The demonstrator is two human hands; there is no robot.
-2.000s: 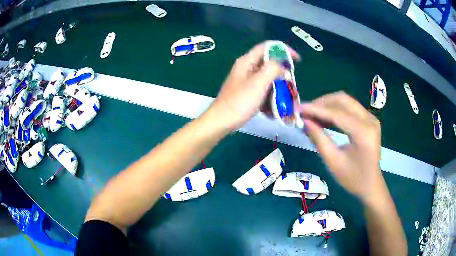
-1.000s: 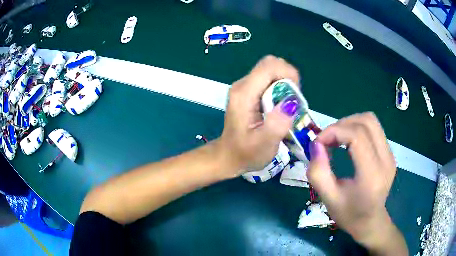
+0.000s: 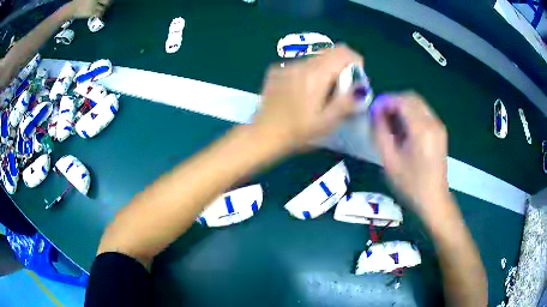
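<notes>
My left hand [image 3: 309, 96], blurred, is closed around a white car body shell [image 3: 355, 83] above the pale strip. The shell is mostly hidden by the fingers; a dark patch shows inside it. My right hand [image 3: 408, 141], also blurred, is just right of the shell, thumb and fingers bent together. Whether it pinches a wire or plug cannot be told. Nearer to me on the green surface lie several white shells with blue patches, one at the centre [image 3: 318, 190] and one with red wires [image 3: 369, 210].
A heap of shells [image 3: 36, 120] fills the left side. Another person's arm [image 3: 36, 42] reaches in at the upper left. Shells [image 3: 304, 45] and narrow white base plates [image 3: 429, 48] lie on the far belt. A heap of small white parts [image 3: 534, 258] is at the right edge.
My left hand and the shell have moved up and slightly away. My right hand has risen with them. Another person's arm has entered at the upper left. The far belt's items have shifted right.
</notes>
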